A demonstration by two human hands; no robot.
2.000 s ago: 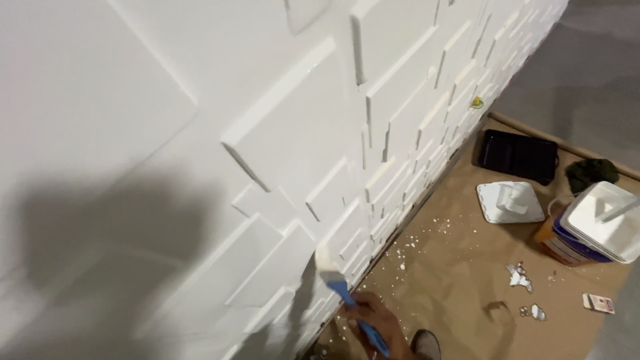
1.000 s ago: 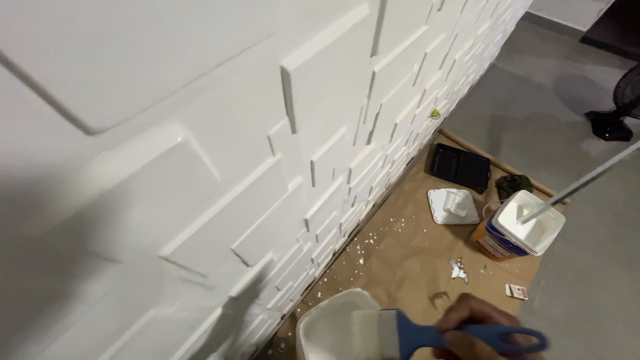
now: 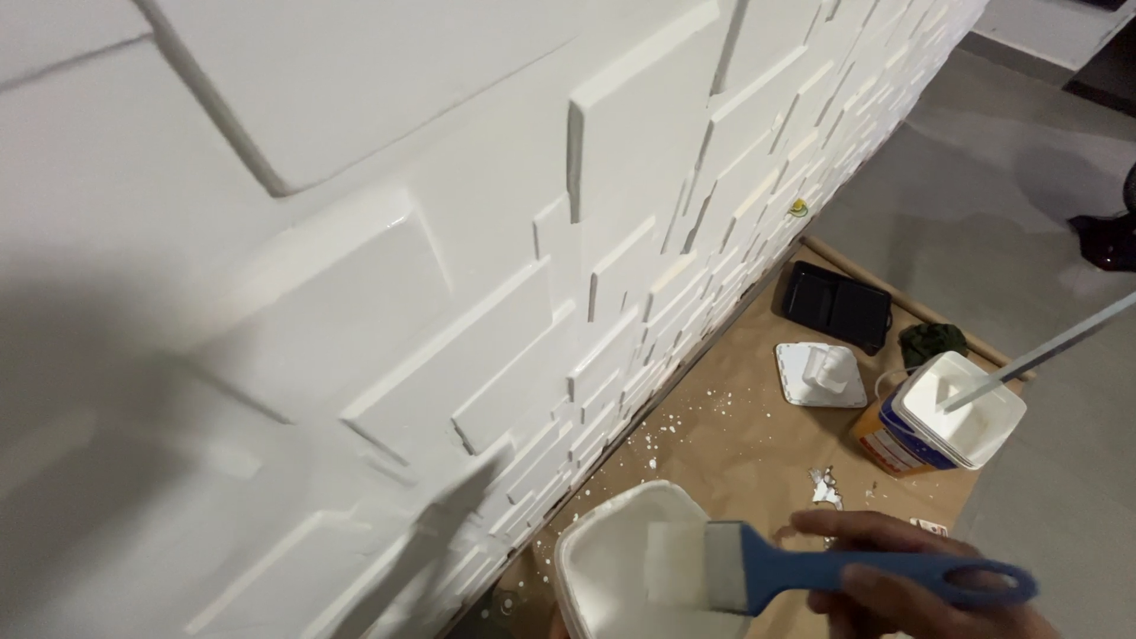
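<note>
A flat paintbrush with a blue handle and pale bristles is in my right hand, fingers closed around the handle. Its bristles are over the mouth of a white plastic tub at the bottom of the view; whether they touch paint cannot be told. My left hand shows only as a sliver of fingers against the tub's left side, the rest hidden below the frame. To the left rises a white wall with raised rectangular relief panels, with shadows across it.
Brown paper with white spatters covers the floor along the wall. On it are a black paint tray, a white lid, a dark cloth and an open paint bucket with a pole in it. A black object stands farther right.
Two seconds ago the brush was against the wall's relief; it is now over the tub, which has come into view. My right hand has moved right. The view has shifted.
</note>
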